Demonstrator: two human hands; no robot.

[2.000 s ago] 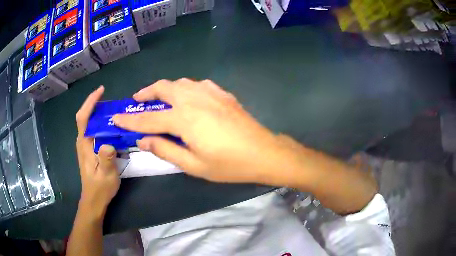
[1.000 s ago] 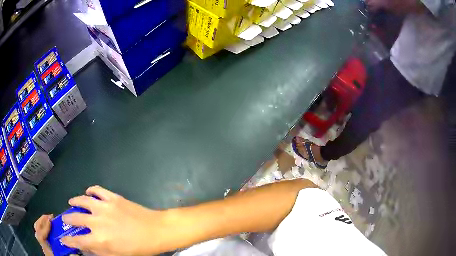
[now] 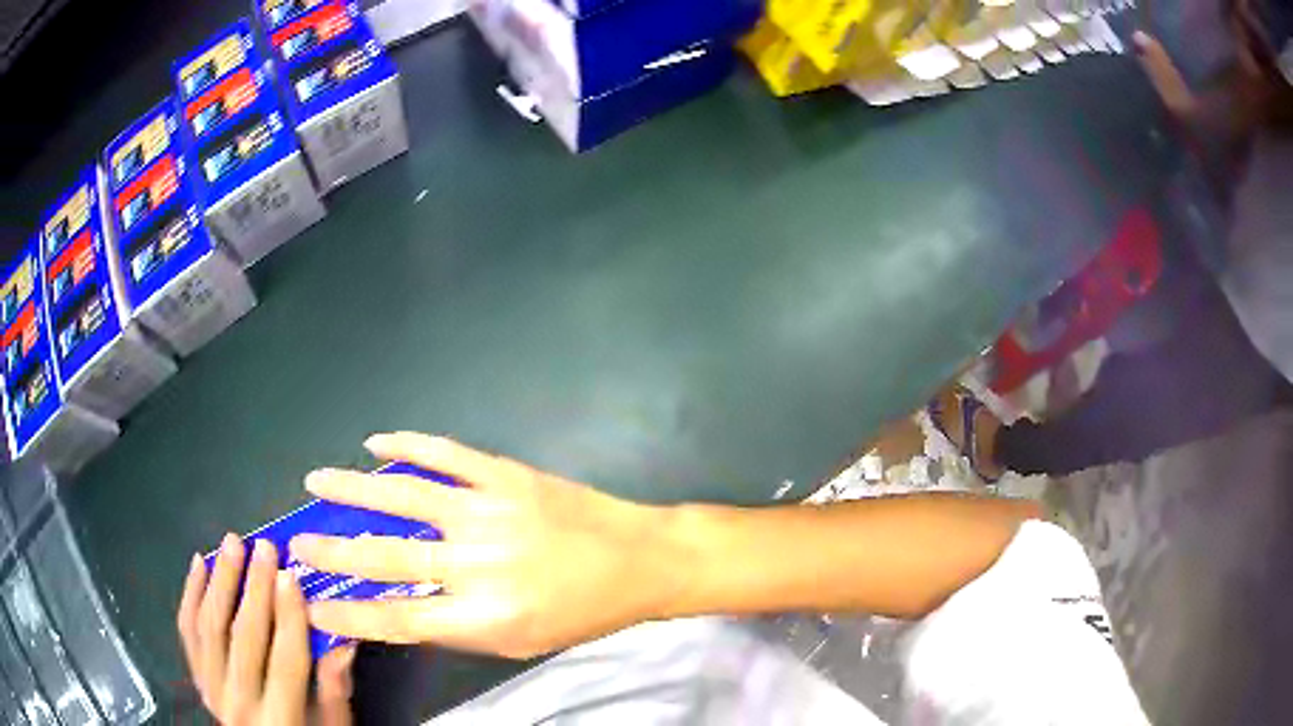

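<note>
A blue retail carton [image 3: 362, 525] lies at the table's near left edge, in front of me. My right hand [image 3: 489, 553] lies over its top with the fingers spread across it. My left hand [image 3: 262, 631] holds its left end, with the fingers bent over the top. Most of the carton is hidden under my hands. Whether its flaps are closed cannot be told.
Blue-topped cartons [image 3: 168, 227] stand in a row at the left. A clear tray [image 3: 54, 596] lies at the lower left. Large blue boxes [image 3: 652, 64] and yellow cartons [image 3: 808, 43] stand at the back. A red stool [image 3: 1085, 298] and another person [image 3: 1205, 107] are at the right.
The view has swung left and down from a second ago. The carton and both hands now show more fully. Two seconds ago a white side of the carton showed; now only blue does.
</note>
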